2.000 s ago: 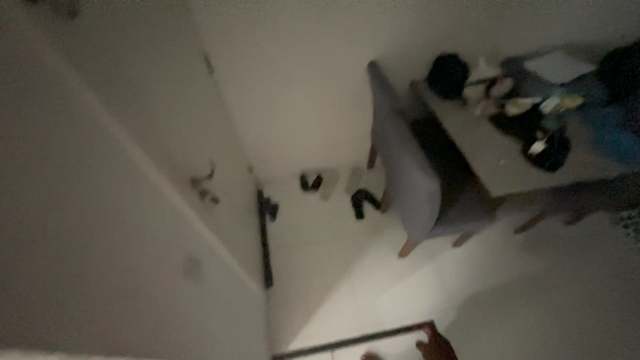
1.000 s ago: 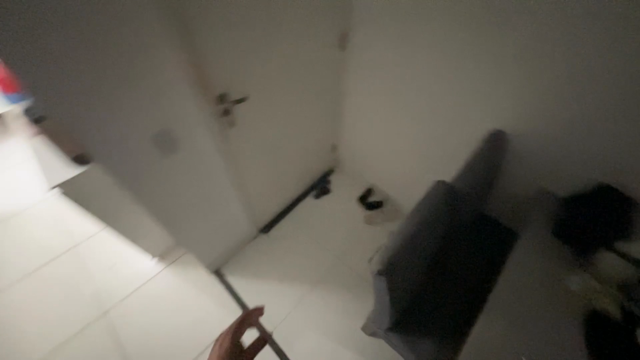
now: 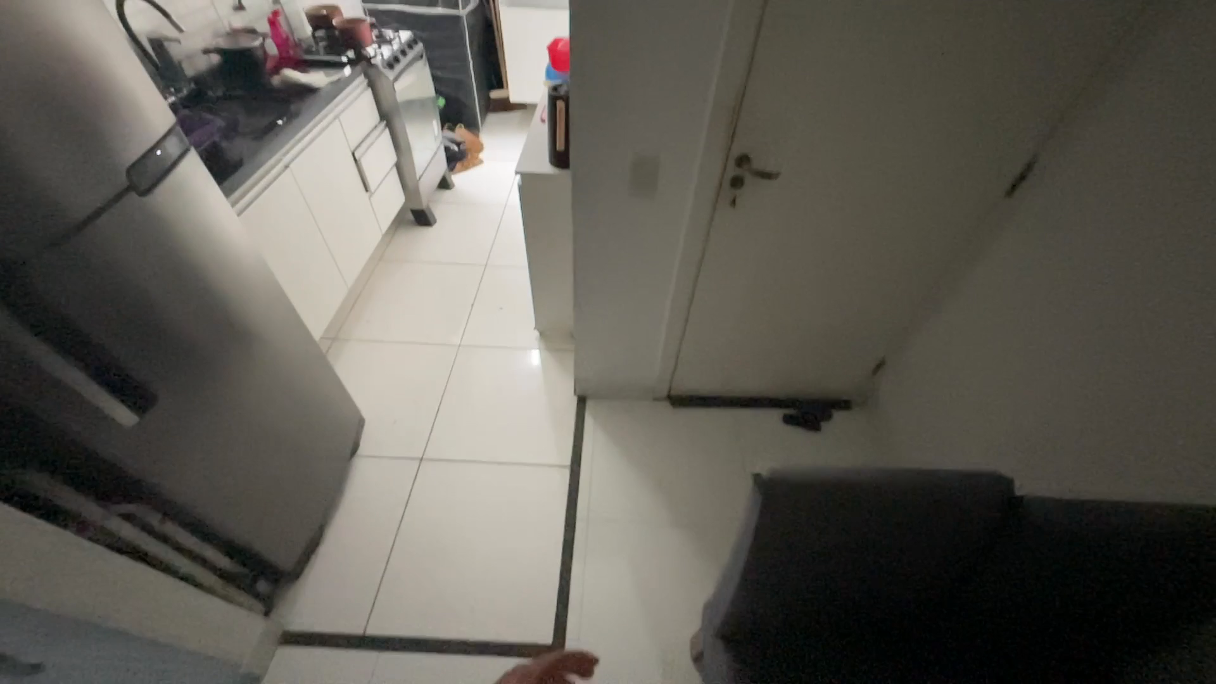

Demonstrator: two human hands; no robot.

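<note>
Only a small part of my left hand (image 3: 548, 668) shows, at the bottom edge of the head view, a little left of the middle. Its fingers point to the right, over the dark strip in the floor. The rest of it is cut off, so whether it holds anything cannot be told. My right hand is out of view. Nearest to the visible hand are the white floor tiles (image 3: 475, 551) and, off to the right, a dark upholstered chair (image 3: 874, 570).
A steel refrigerator (image 3: 209, 351) stands at left. Beyond it are white cabinets (image 3: 318, 209) with a dark counter and a stove (image 3: 408, 85). A white side unit (image 3: 546, 247) adjoins the wall. The white door (image 3: 836, 209) is closed, with dark footwear (image 3: 807, 416) at its foot.
The view has swung left and levelled, from the table and chairs to the kitchen passage. The hand remains at the bottom edge, with less of it showing than one second ago.
</note>
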